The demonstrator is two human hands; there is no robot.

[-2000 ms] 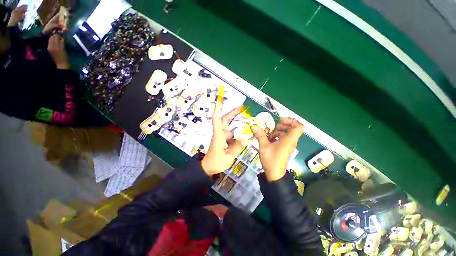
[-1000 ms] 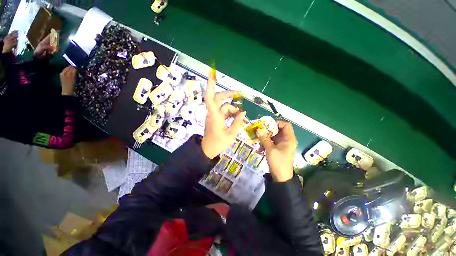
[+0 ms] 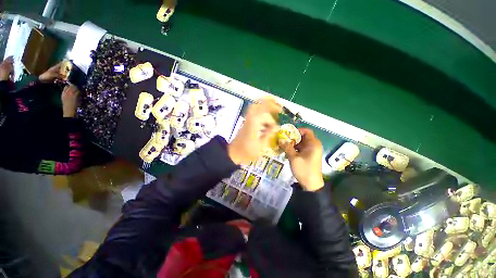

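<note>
My right hand (image 3: 308, 157) holds a cream housing (image 3: 289, 134) between thumb and fingers above the bench, with a yellow battery cell or wrapped part at its left side. My left hand (image 3: 254, 132) is blurred, just left of the housing; whether it touches the housing or holds anything cannot be told. The cell tray (image 3: 271, 198) lies below both hands, with yellow and dark cells in several pockets and other pockets pale.
Cream housings lie heaped on a white sheet (image 3: 224, 103) at left. A dark component pile (image 3: 106, 103) and a person (image 3: 38, 127) are farther left. A black tape dispenser (image 3: 383, 228) and more housings (image 3: 424, 241) are at right. The green conveyor (image 3: 348, 76) runs behind a pale rail.
My left hand has moved from spread fingers, with yellow at its fingertips, to close beside the housing. My right hand still holds the housing. The whole view has shifted slightly.
</note>
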